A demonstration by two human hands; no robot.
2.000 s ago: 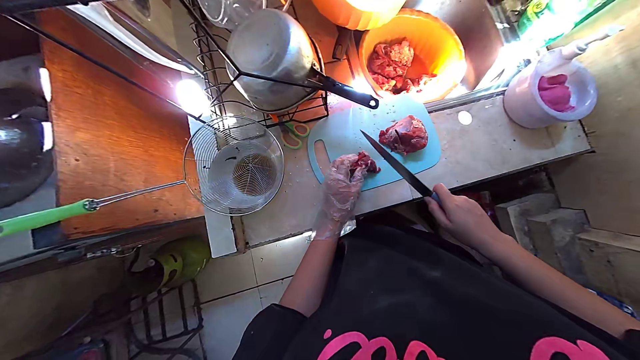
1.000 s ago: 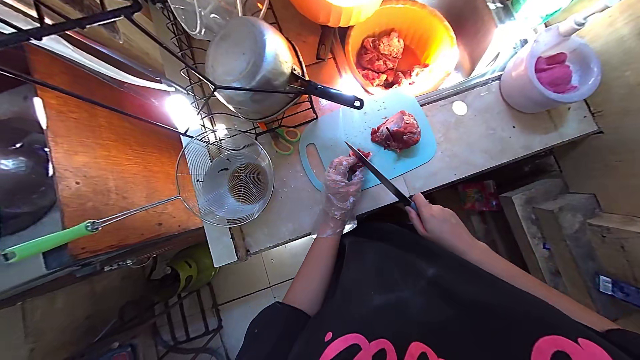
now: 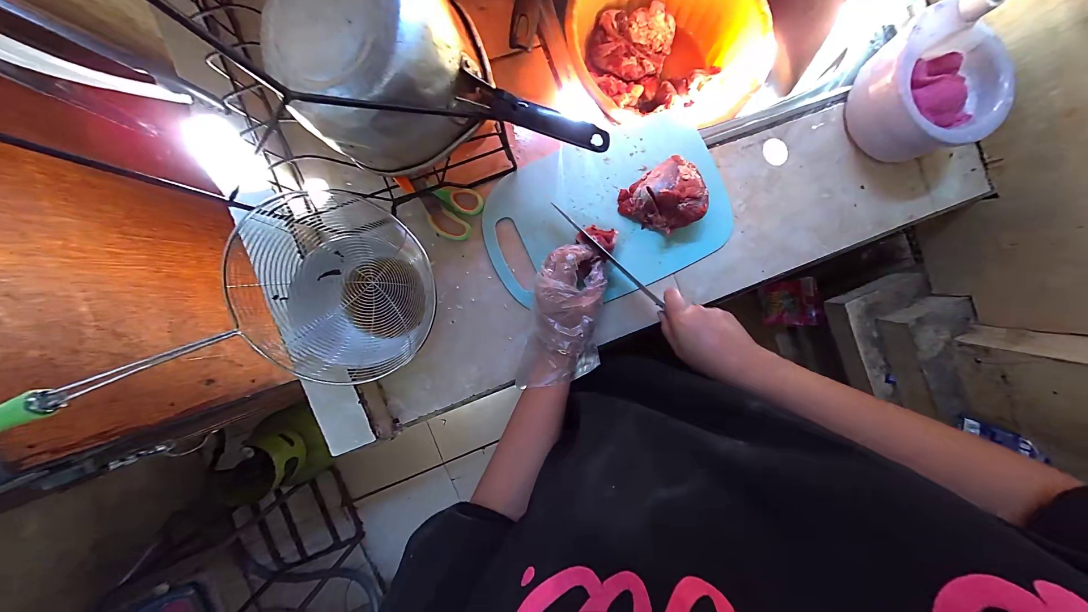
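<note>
On a light blue plastic cutting board point(image 3: 586, 189) lies a large lump of raw red meat point(image 3: 667, 195). My left hand point(image 3: 569, 280), in a clear plastic glove, holds a small piece of raw meat point(image 3: 602, 238) at the board's near edge. My right hand point(image 3: 710, 333) is bare and closed around the handle of a kitchen knife point(image 3: 614, 262). The blade points up and left and crosses over the small piece, close to my gloved fingers. More raw meat point(image 3: 633, 47) sits in an orange plastic basin point(image 3: 748, 51) behind the board.
A wire skimmer point(image 3: 331, 285) with a green handle hangs at the left. Beside it, a black wire rack point(image 3: 501, 157) holds a metal saucepan point(image 3: 365, 76), its handle reaching over the board. Scissors point(image 3: 455, 212) lie left of the board. A whitish tub point(image 3: 892, 106) with a pink item stands right.
The knife has moved from beside the small piece to across it, near my gloved fingers. The large lump remains on the board. My left hand still holds the small piece.
</note>
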